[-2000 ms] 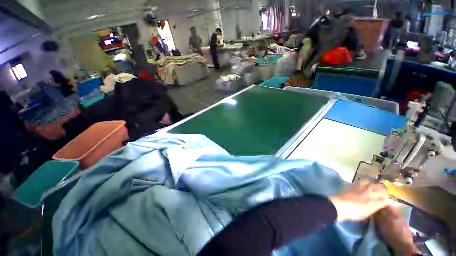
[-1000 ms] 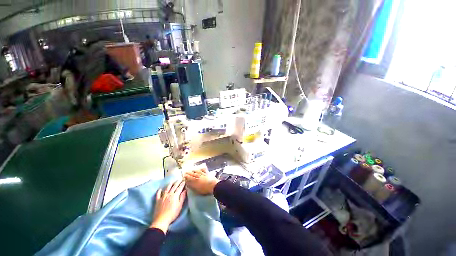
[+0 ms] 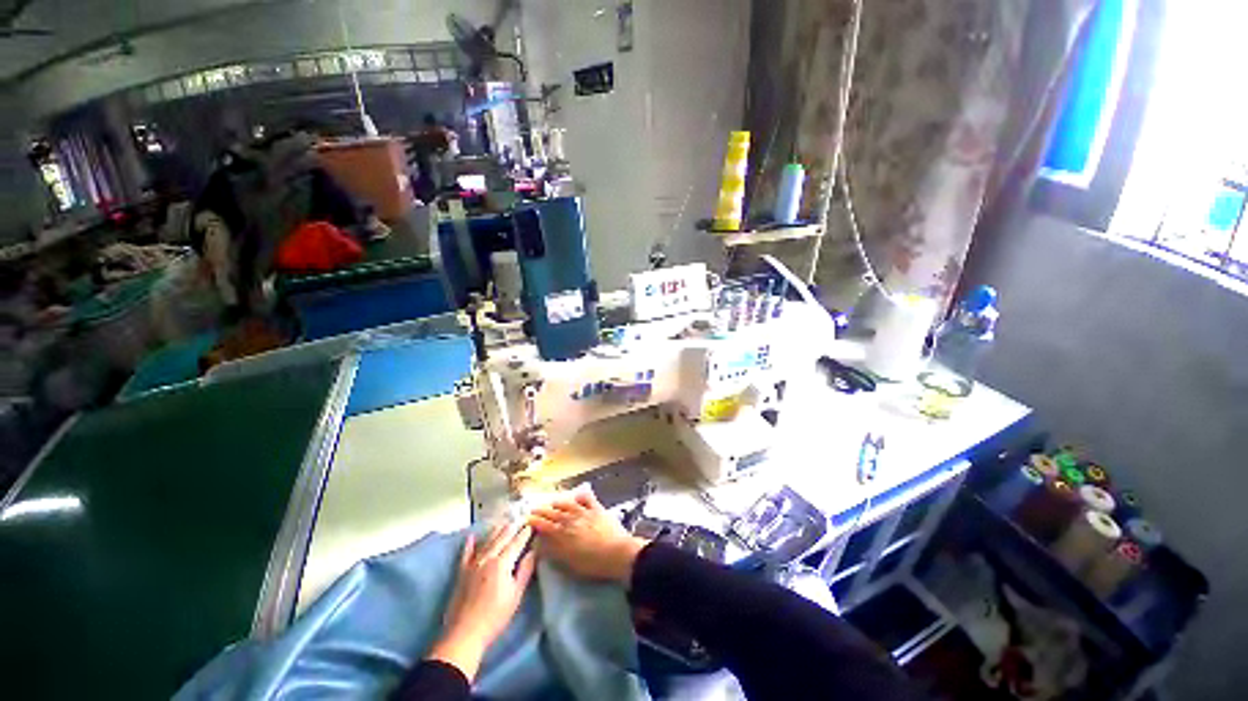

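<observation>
The light-blue fabric [image 3: 377, 603] is draped over the front of the table and down toward my lap. The cream sewing machine [image 3: 616, 397] stands behind it, with its needle area [image 3: 527, 473] lit yellow at the left end. My left hand [image 3: 490, 589] lies on the fabric with fingers toward the needle. My right hand [image 3: 586, 534] is beside it, fingers bent on the fabric edge just in front of the presser foot. The fingertips of both hands nearly meet. The exact stitching point is hidden by my fingers and glare.
A green side table [image 3: 151, 507] adjoins at left. A teal box [image 3: 559, 281], control box [image 3: 671, 290], yellow thread cone [image 3: 732, 181], black-handled scissors [image 3: 846, 374], small snips [image 3: 869, 457] and bottle [image 3: 965, 336] are behind and right. Thread cones [image 3: 1099, 527] sit in a dark crate. A person [image 3: 260, 206] is back left.
The view has turned right from the side table to the machine, then shifted slightly. Both hands stay on the fabric at the needle; the left hand's fingers are now closer to the right hand.
</observation>
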